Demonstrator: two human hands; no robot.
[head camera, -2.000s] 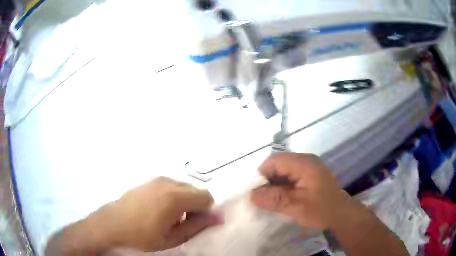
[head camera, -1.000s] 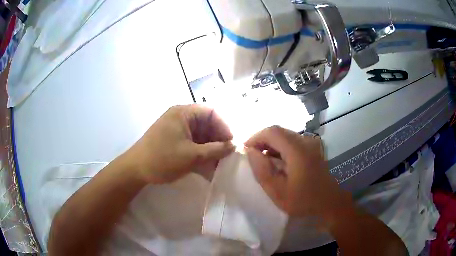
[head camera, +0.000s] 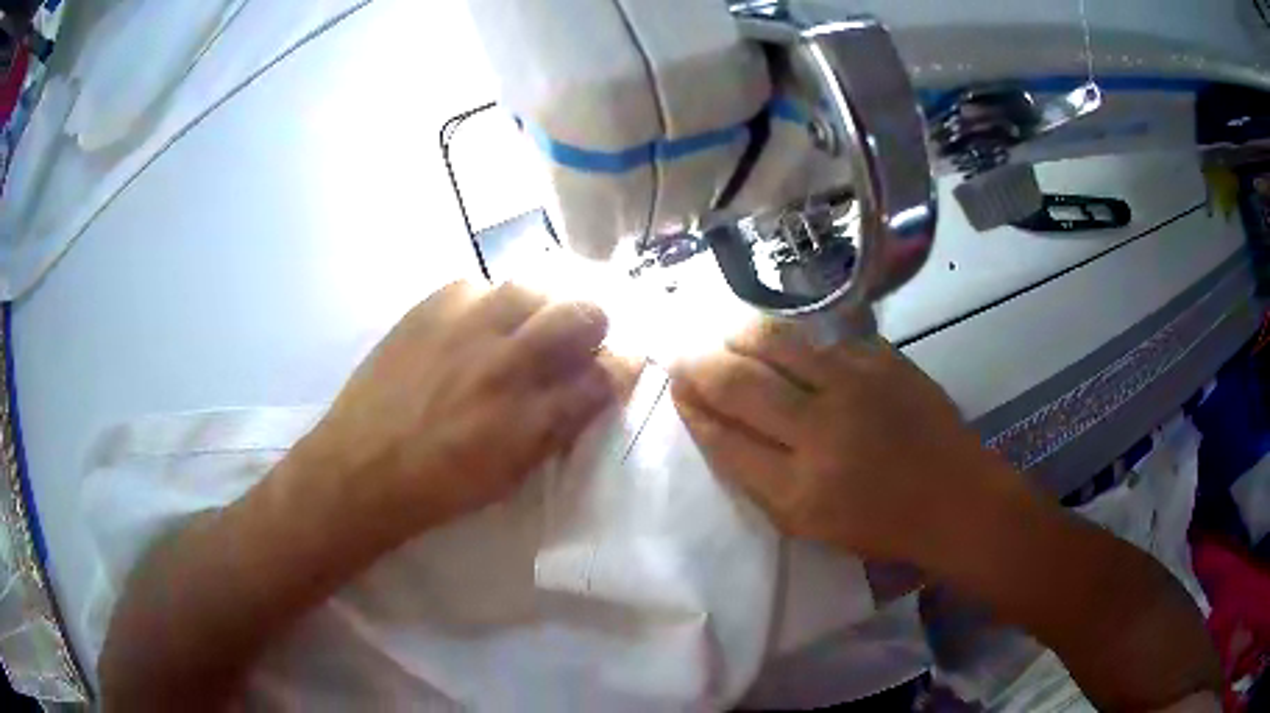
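A white fabric piece (head camera: 648, 557) hangs from both hands toward the wearer and spreads to the left over the table's front. My left hand (head camera: 488, 383) grips its upper edge left of the needle area. My right hand (head camera: 822, 432) holds the same edge on the right, fingertips near the left hand's. The fingertips are close under the sewing machine head (head camera: 627, 139), in bright lamp glare. The glare and the hands hide the presser foot, the needle and the exact fabric edge. A shiny curved metal guard (head camera: 898, 153) is on the head's front.
Black thread snips (head camera: 1079, 212) lie on the bed at right, behind the tension knob (head camera: 996, 188). A ruler strip (head camera: 1114, 376) runs along the front edge. White cloth (head camera: 167, 70) lies at the upper left. More white pieces (head camera: 1149, 515) and a red item (head camera: 1237, 599) are at lower right.
Both hands have moved from the front edge up to the needle area, bringing the fabric edge under the machine head. More fabric now lies across the front of the table.
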